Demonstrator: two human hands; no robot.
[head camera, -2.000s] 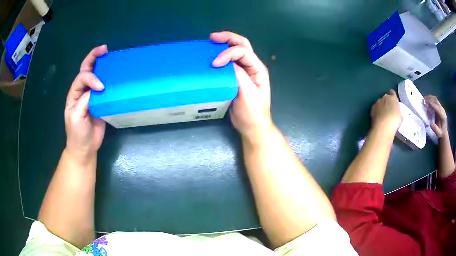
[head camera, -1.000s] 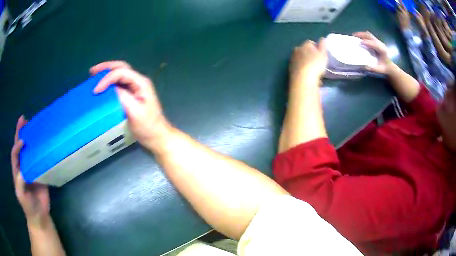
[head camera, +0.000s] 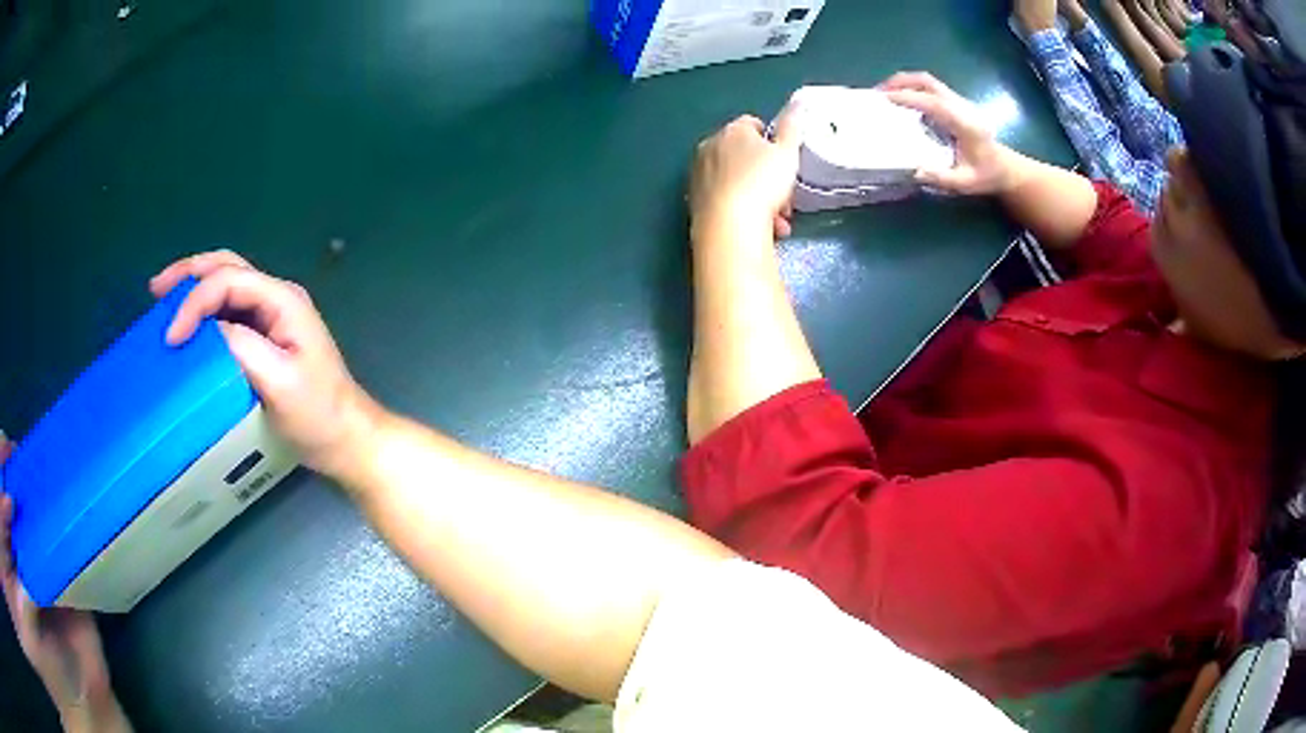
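A closed retail box (head camera: 136, 444) with a bright blue top and a white side with small black print is at the left of the view, over the dark green tabletop. My right hand (head camera: 272, 344) grips its right end, with fingers on the blue top. My left hand (head camera: 55, 644) is at its left end, partly cut off by the picture's left edge, with fingertips along the box's end. The box's underside is hidden.
A co-worker in a red shirt (head camera: 1003, 487) and dark cap sits at the right, holding a white unit (head camera: 867, 143). Another blue-and-white box (head camera: 716, 32) stands at the top. Another person's checked sleeves (head camera: 1096, 93) show at upper right. The glossy green tabletop (head camera: 473, 186) spans the view.
The view has swung to the right, so the box and my hands appear farther left. Both hands keep their hold. More of the co-worker shows, and the white unit in the co-worker's hands has turned.
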